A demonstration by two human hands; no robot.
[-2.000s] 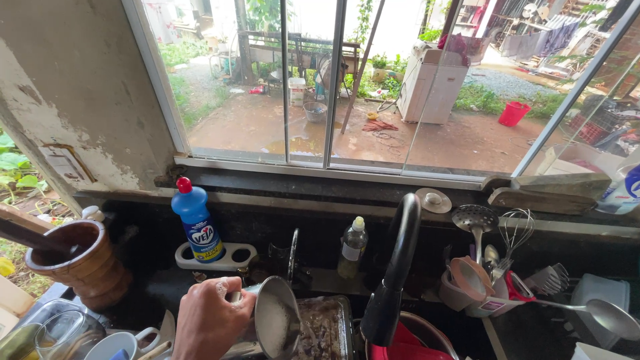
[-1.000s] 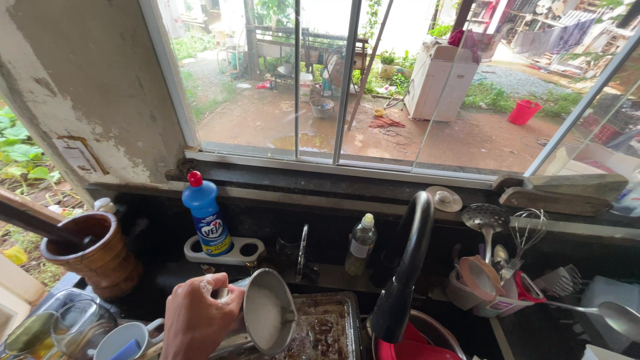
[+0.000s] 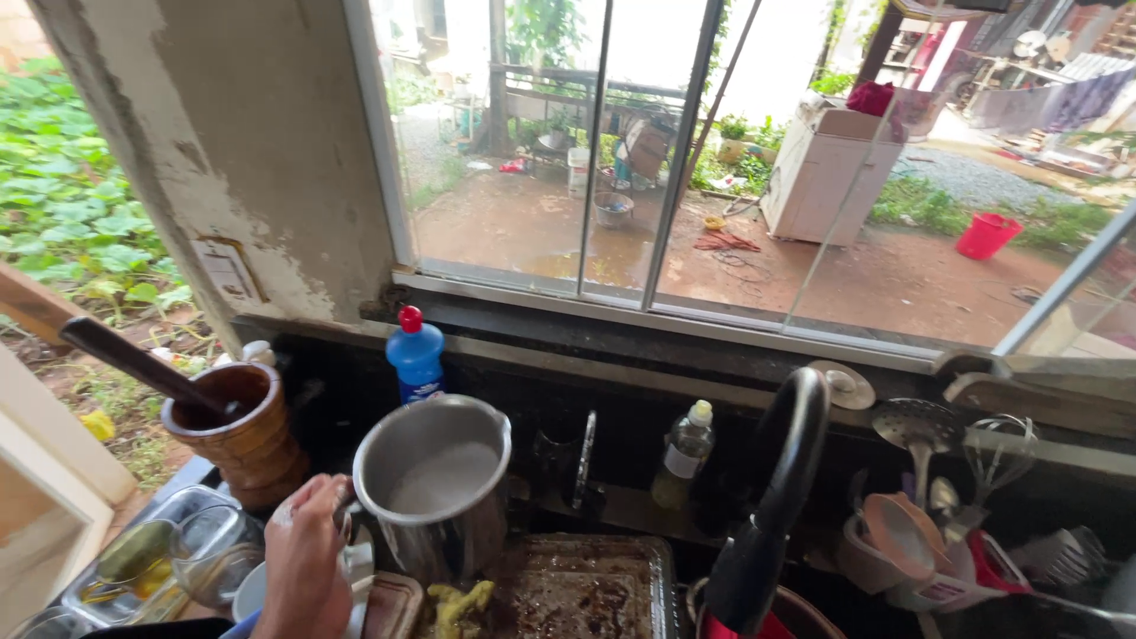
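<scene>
My left hand (image 3: 306, 559) is closed around the handle of a metal milk pot (image 3: 432, 484), held upright with its wide mouth facing up. The pot's inside looks pale and slightly cloudy. Just behind it stands a blue cleaner bottle (image 3: 415, 359) with a red cap, partly hidden by the pot. Below and to the right lies a grimy baking tray (image 3: 590, 590), with a crumpled yellow-green cloth or sponge (image 3: 460, 605) at its left edge. My right hand is not in view.
A black faucet (image 3: 790, 479) arches at right over a red item. A wooden mortar with pestle (image 3: 235, 435) and glassware (image 3: 213, 541) stand left. A soap bottle (image 3: 683, 453) is near the back ledge; a utensil basket (image 3: 945, 590) is at right. A glass window is behind.
My left hand has turned the pot from tilted to upright and brought it in front of the blue bottle. The yellow-green item has come into sight. The view has swung left.
</scene>
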